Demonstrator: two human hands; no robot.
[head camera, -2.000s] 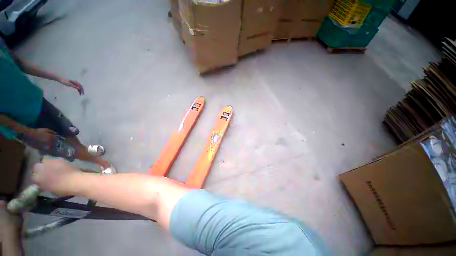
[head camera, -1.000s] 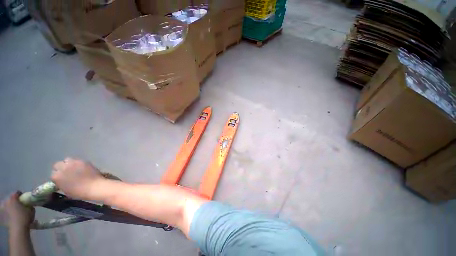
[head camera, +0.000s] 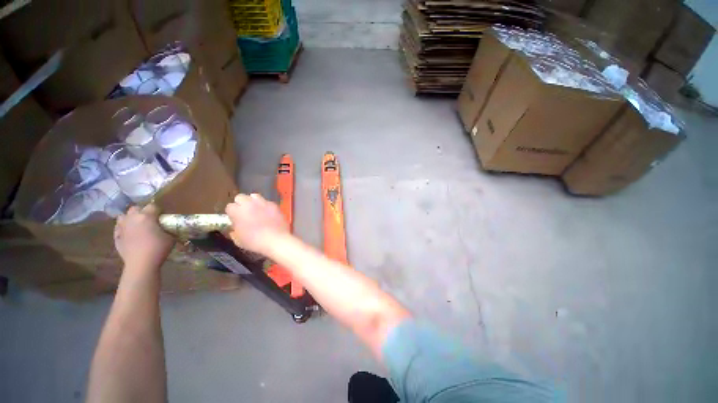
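My left hand (head camera: 144, 236) is closed around the left end of the pallet truck handle (head camera: 195, 223), which is wrapped in worn yellowish tape. My right hand (head camera: 257, 223) is closed on its right end. The black drawbar (head camera: 250, 271) slants down to the right to the orange pallet truck head. The two orange forks (head camera: 334, 206) point away from me over bare floor and carry nothing. My right forearm and the drawbar partly hide the left fork and the head.
A large open carton of clear round containers (head camera: 209, 177) stands close on the left, beside the forks. A pallet of green and yellow crates (head camera: 270, 53) stands behind. Flattened cartons (head camera: 441, 55) are stacked at the back. More filled cartons (head camera: 543, 134) stand right. My dark shoe shows below.
My hands and the handle have swung from the far left toward the middle. The forks now point straighter ahead. The left carton is nearer, and the other person has left the view.
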